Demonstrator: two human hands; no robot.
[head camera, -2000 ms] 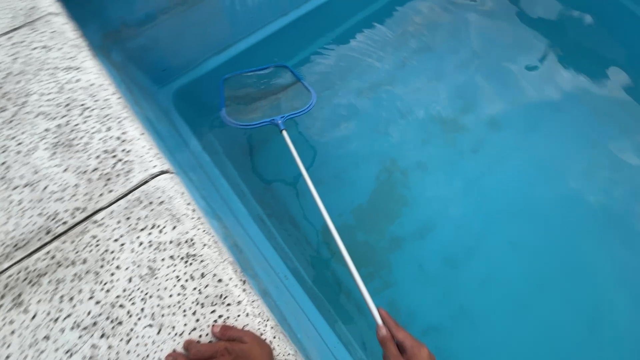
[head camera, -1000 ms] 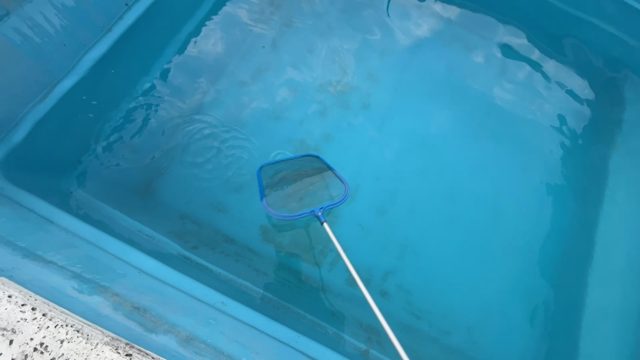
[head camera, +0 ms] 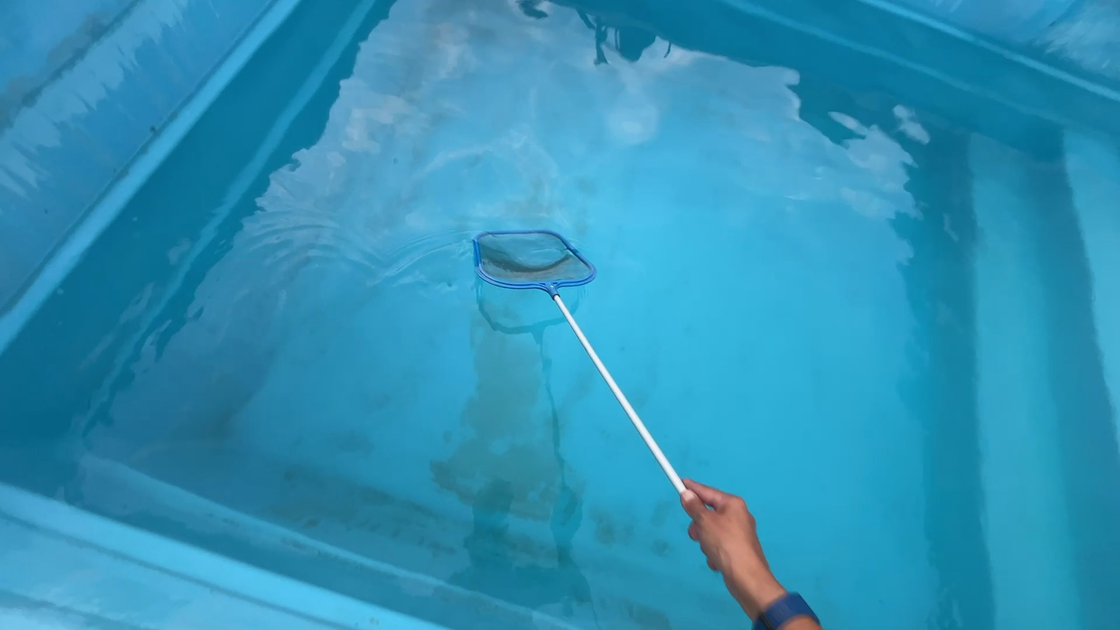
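My right hand, with a blue band on the wrist, comes in from the lower right and is closed around the white pole of a pool skimmer net. The pole slants up and left to the net's blue frame, which lies at the water surface near the middle of the view. Its mesh sags a little, and faint ripples spread to its left. A dark reflection of the frame and pole shows just below it. My left hand is out of view.
Blue pool walls enclose the water, with a ledge at the lower left and a rim at the upper left. Pale submerged bands, like steps, run along the right. Brownish patches show under the water.
The skimmer net has moved from near the left wall out over more open water. My left hand, on the speckled paving two seconds ago, is out of view. The view has shifted strongly.
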